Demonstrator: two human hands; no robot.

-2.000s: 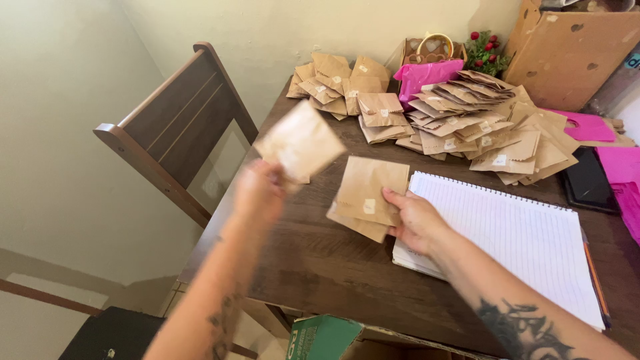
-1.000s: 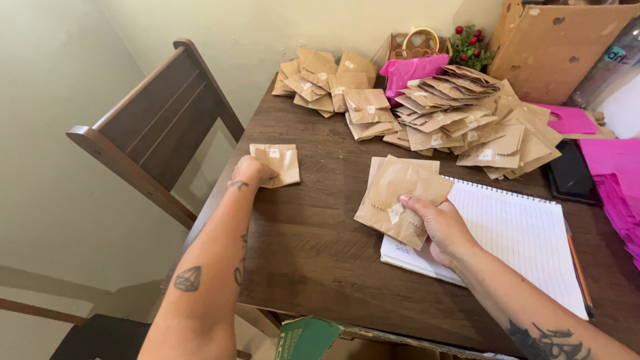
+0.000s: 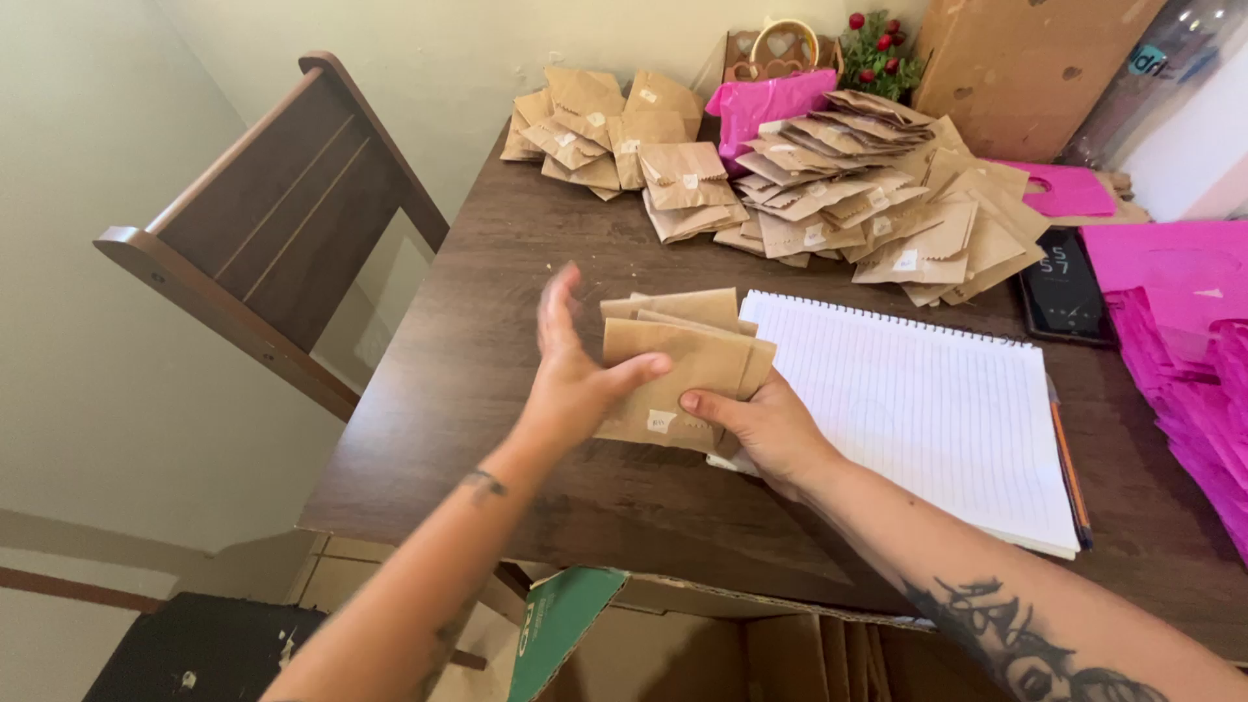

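Note:
Several kraft paper envelopes (image 3: 682,366) are fanned together in my right hand (image 3: 765,424), its thumb pressing on their front beside a small white label. My left hand (image 3: 575,366) is spread at their left side, slightly blurred, its thumb over the front envelope; whether it touches them is unclear. An open spiral notebook (image 3: 916,419) with lined pages lies under and to the right of my right hand. Farther back on the dark wooden table (image 3: 439,390) are a large heap of kraft envelopes (image 3: 848,185) and a smaller pile (image 3: 585,127) to its left.
A pen (image 3: 1070,468) lies along the notebook's right edge. A black phone (image 3: 1065,283) and magenta bags (image 3: 1185,341) are at the right. A pink package (image 3: 770,107) stands behind the piles, near a cardboard box (image 3: 1024,78). A wooden chair (image 3: 283,205) stands left; an open carton (image 3: 682,624) sits below the table edge.
My left hand has moved right, from an envelope on the table's left side to the bundle in my right hand. That envelope no longer shows on the table there.

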